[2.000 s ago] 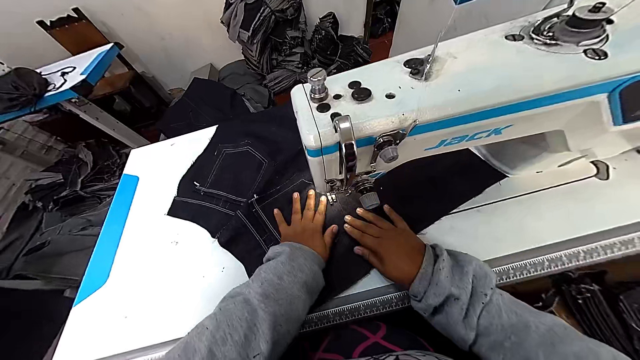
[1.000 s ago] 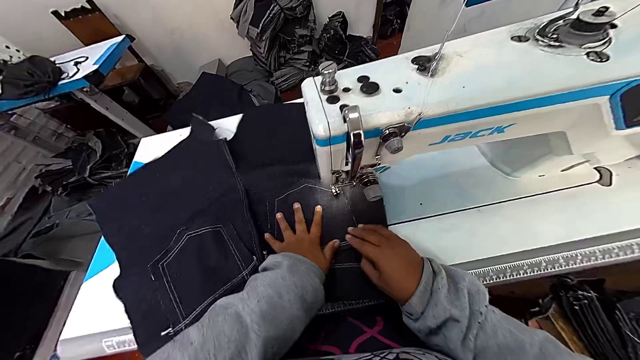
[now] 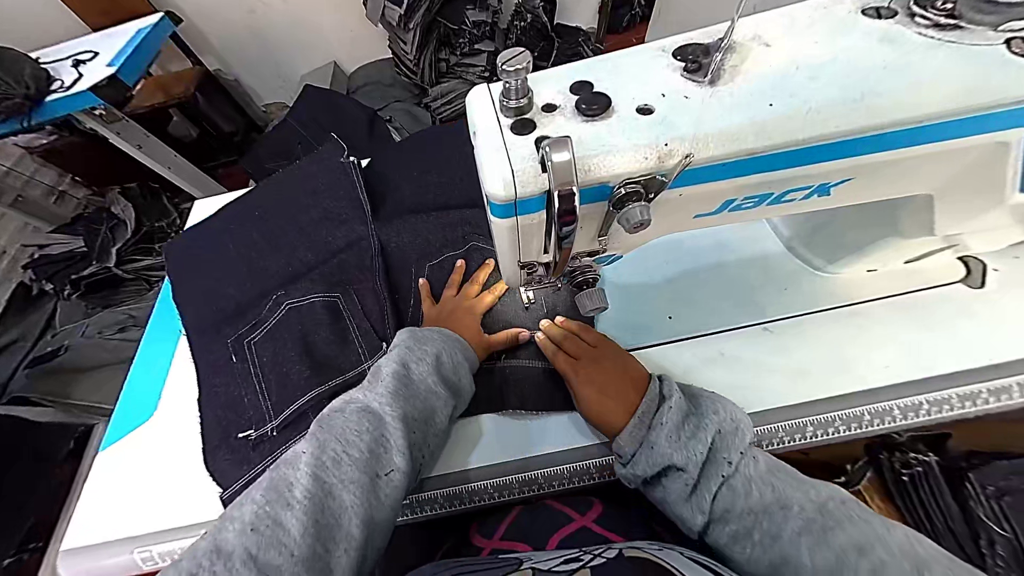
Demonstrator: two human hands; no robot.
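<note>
Dark denim trouser panels (image 3: 272, 232) with pale topstitching lie across the table and under the presser foot (image 3: 528, 294) of a white Jack sewing machine (image 3: 720, 144). A stitched pocket (image 3: 308, 352) shows on the left part. My left hand (image 3: 464, 308) rests on the denim just left of the foot, fingers spread, palm down. My right hand (image 3: 596, 372) presses the cloth in front of the foot, its fingers close together and its fingertips near my left thumb. Whether the right fingers pinch the fabric cannot be told.
A measuring scale (image 3: 512, 484) runs along the table's front edge. Stacked dark cloth (image 3: 440, 56) stands behind the machine, and more cloth pieces (image 3: 104, 256) lie at the left below a blue-edged table (image 3: 120, 72). Bundled fabric (image 3: 928, 488) lies at the lower right.
Two seconds ago the denim lay differently, partly right of the needle area; it now spreads farther left. Since one second ago its left part has shifted right and away from me, while both hands stay near the foot.
</note>
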